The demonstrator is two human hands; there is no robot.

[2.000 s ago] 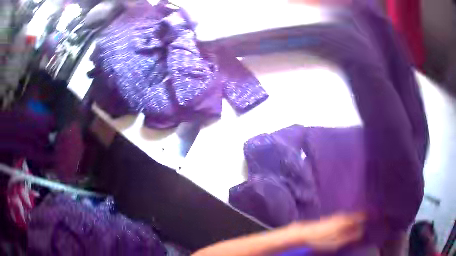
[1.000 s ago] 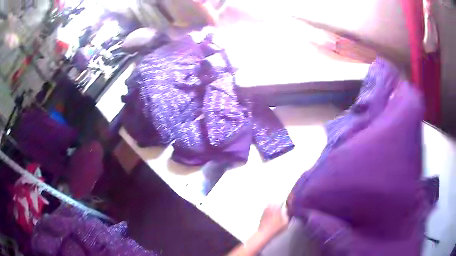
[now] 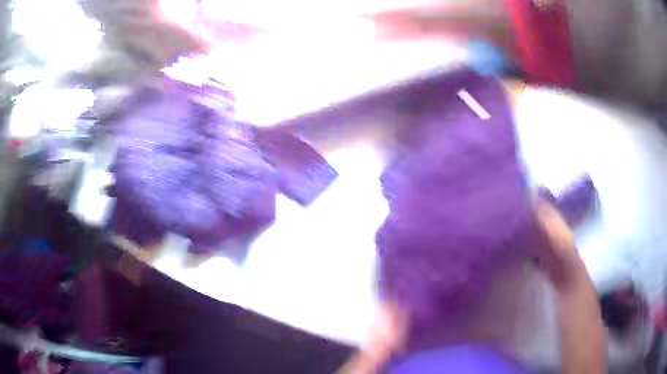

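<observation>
A dark purple garment [image 3: 453, 197] lies over the right part of the white table, plain lining side up, with a small white label [image 3: 474, 104] near its far end. My left hand [image 3: 387, 332] is at its near left edge, blurred and cut off by the bottom of the frame; its fingers seem to be on the cloth. My right hand [image 3: 557, 237] is at the garment's right edge, with its fingers partly hidden, and its grip is too blurred to make out. A small purple part [image 3: 579, 201] sticks out to the right beyond the right hand.
A crumpled flecked purple garment [image 3: 190, 175] lies on the left of the white table [image 3: 314, 270]. A long dark padded form [image 3: 344, 109] runs behind. A blue thing [image 3: 486, 57] is at the garment's far end. Red cloth [image 3: 541, 40] hangs at the upper right.
The garment, raised and bunched at the right, now lies lower and flatter, with its label showing. My right hand has come into view at its right edge. The whole view has shifted.
</observation>
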